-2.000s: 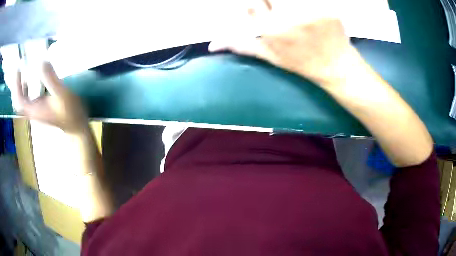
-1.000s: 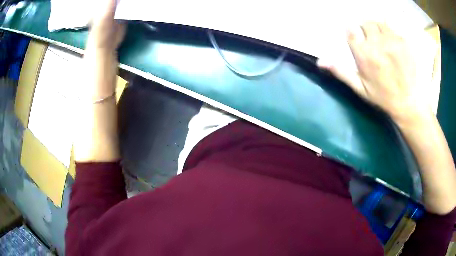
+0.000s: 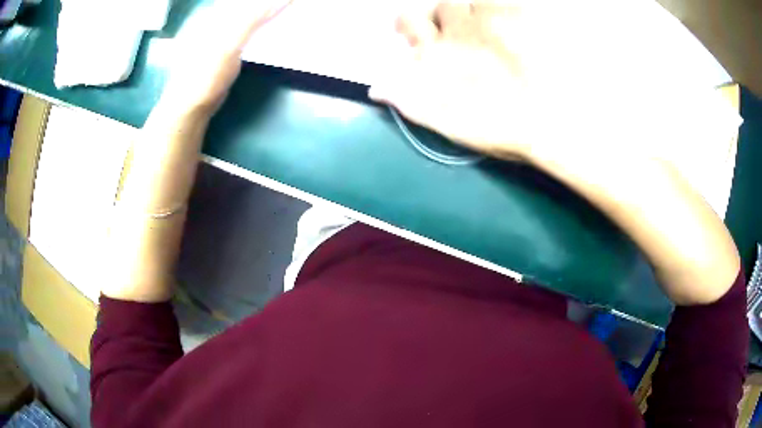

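Note:
A long white card insert (image 3: pixel 326 38) lies across the green bench at the top of the view, overexposed. A tan carton corner (image 3: pixel 730 104) shows at its right end. A thin clear carry handle (image 3: pixel 430 153) loops out at its front edge. My left hand (image 3: pixel 219 50) lies at the insert's left part, fingers stretched toward the top. My right hand (image 3: pixel 459 79) is over the insert's middle, fingers spread, its thumb side near the front edge. Glare hides where the hands touch the card. A wrapped white piece (image 3: pixel 100 42) lies at the far left.
The green bench (image 3: pixel 292 138) has a pale front edge slanting down to the right. Below it at left stands an open carton (image 3: pixel 54 297) lined with a white sheet. Blue objects (image 3: pixel 603 324) show under the bench at right.
My right hand has moved left from the insert's right end to its middle. My left hand has shifted slightly right. The view has shifted, and more of the wrapped white piece shows.

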